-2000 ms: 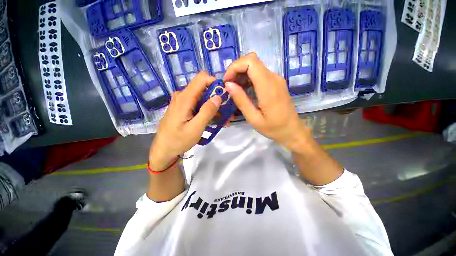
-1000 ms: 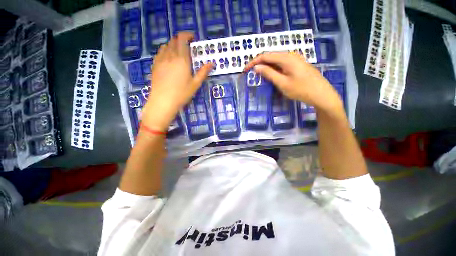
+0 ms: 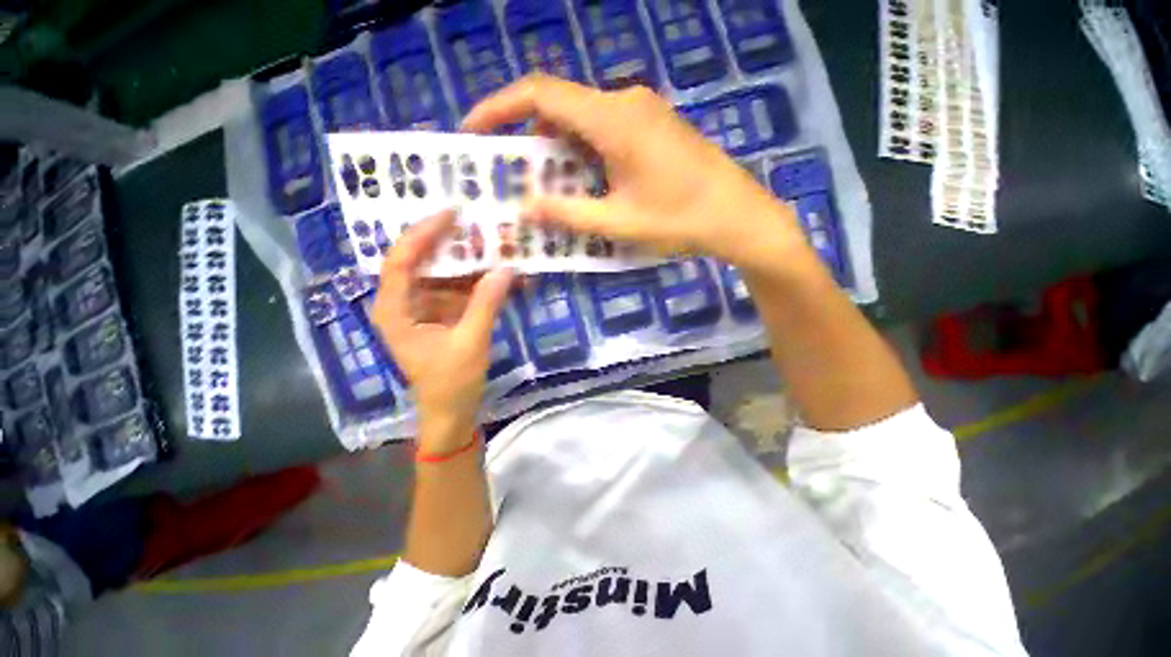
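Note:
A white sticker sheet (image 3: pixel 430 180) with two rows of small dark camera-shaped pieces is raised over the tray of cases, tilted and partly blurred. My right hand (image 3: pixel 629 167) grips it from above near its right part, fingers at its far edge and thumb on its face. My left hand (image 3: pixel 443 315) is at the sheet's near edge, fingers curled and blurred; whether it grips the sheet is unclear. Blue phone cases (image 3: pixel 552 321) lie in rows in the whitish blister tray (image 3: pixel 841 218) under the sheet. Pale camera rings show on cases at the tray's near left.
A single sticker sheet (image 3: pixel 209 321) lies left of the tray, and overlapping sheets (image 3: pixel 957 116) lie at the right. A neighbouring tray of dark cases (image 3: pixel 84 308) stands at far left. A red stool (image 3: pixel 1014 334) is beyond the bench's near edge at right. A person's part shows at lower left.
The sheet that lay across the cases is now lifted nearer the camera. My right hand has moved up and left onto it. My left hand has left its far-left edge for the near edge.

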